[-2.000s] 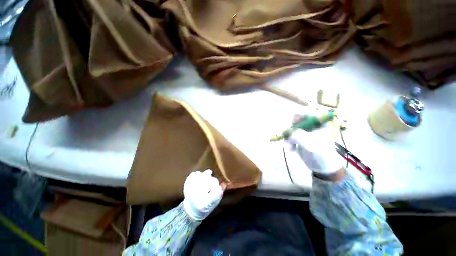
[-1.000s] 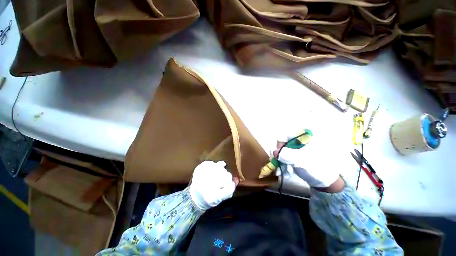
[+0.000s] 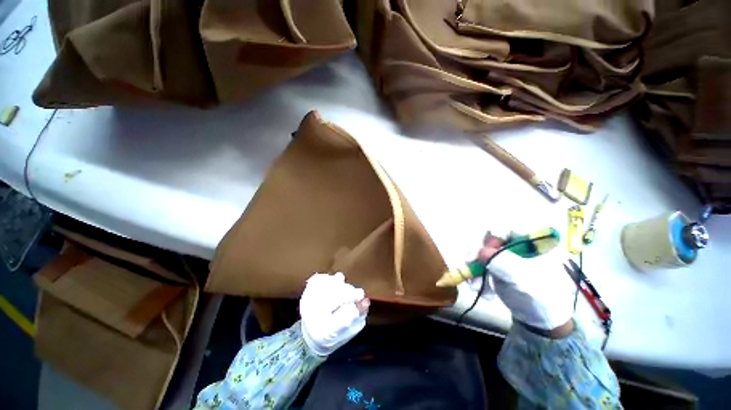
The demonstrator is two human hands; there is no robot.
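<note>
A brown bag body [image 3: 296,216] lies at the front edge of the white table, its pale-edged opening facing right. My left hand [image 3: 330,312], in a white glove with bare fingertips, is closed at the bag's lower edge. My right hand [image 3: 525,280], also gloved, holds a green-handled tool [image 3: 533,243]. The tool's yellowish tip points left, close to the bag's lower right corner. A dark cord hangs from the tool. What the left fingers pinch is partly hidden.
Stacked brown bags [image 3: 513,72] lie at the back. A wooden-handled tool [image 3: 514,162], small block [image 3: 575,186], yellow tool [image 3: 575,228], slim pointed tool [image 3: 594,220], red-handled tool [image 3: 591,296] and blue-topped bottle in a beige holder [image 3: 657,242] lie right. Scissors [image 3: 18,38] lie far left.
My right hand with the green-handled tool moved left and down to the bag's corner, then back slightly right. My left hand stays at the bag's lower edge. The camera view has shifted.
</note>
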